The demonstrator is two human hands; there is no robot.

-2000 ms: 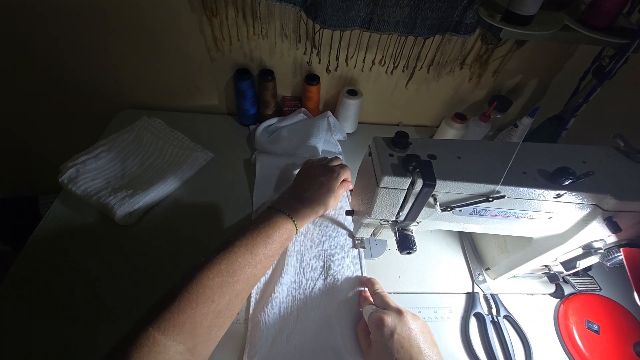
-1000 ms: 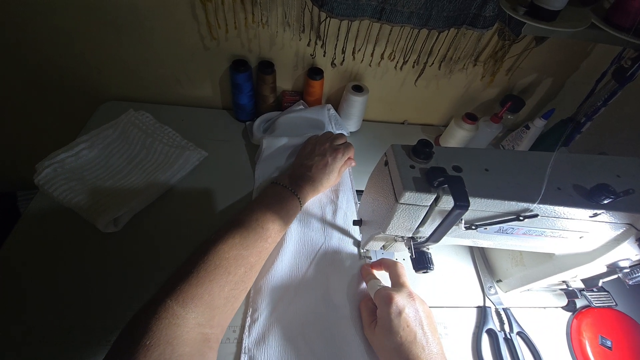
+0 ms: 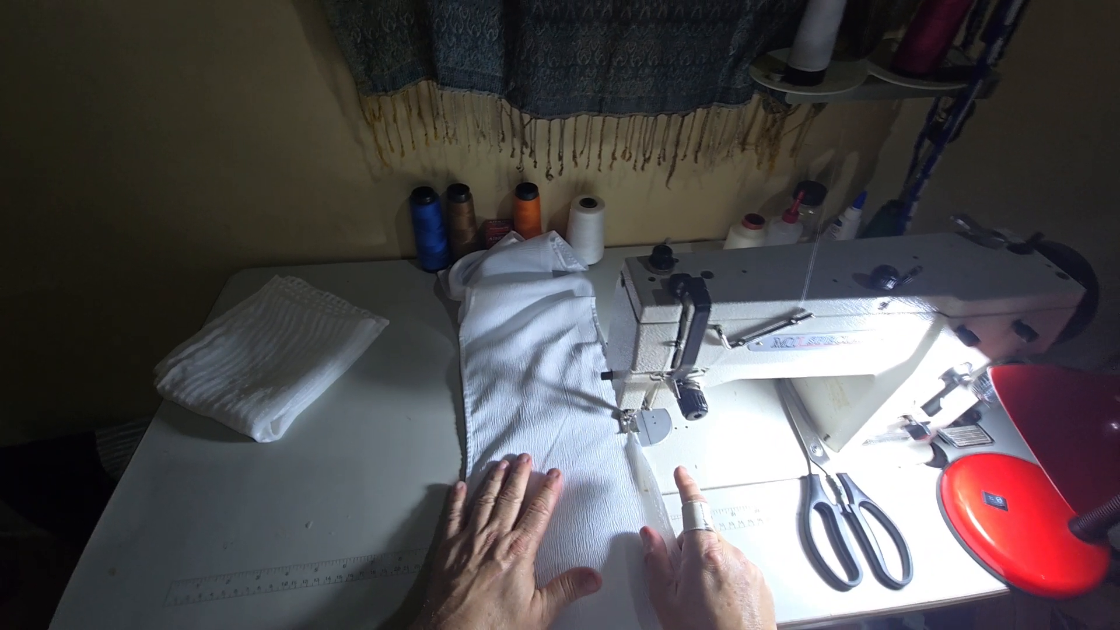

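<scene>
A long white textured fabric piece [image 3: 542,376] lies across the table, its right edge at the presser foot [image 3: 627,422] of a white sewing machine [image 3: 787,306]. My left hand [image 3: 507,551] rests flat on the fabric near the front, fingers spread and holding nothing. At the fabric's right edge is my right hand [image 3: 704,560], its index finger stretched toward the machine and a white band around that finger; whether thumb and fingers pinch the fabric edge is unclear. The far end of the fabric is bunched near the thread cones.
A folded white cloth [image 3: 271,354] lies on the left of the table [image 3: 350,490]. Black-handled scissors [image 3: 844,525] and a red lamp base [image 3: 1019,525] are at right. Thread cones [image 3: 429,229] and small bottles [image 3: 785,229] stand at the back. A fringed textile [image 3: 604,61] hangs on the wall.
My left hand has moved from the far part of the fabric to its near part and now lies flat. My right hand has moved back from the presser foot. The view has shifted.
</scene>
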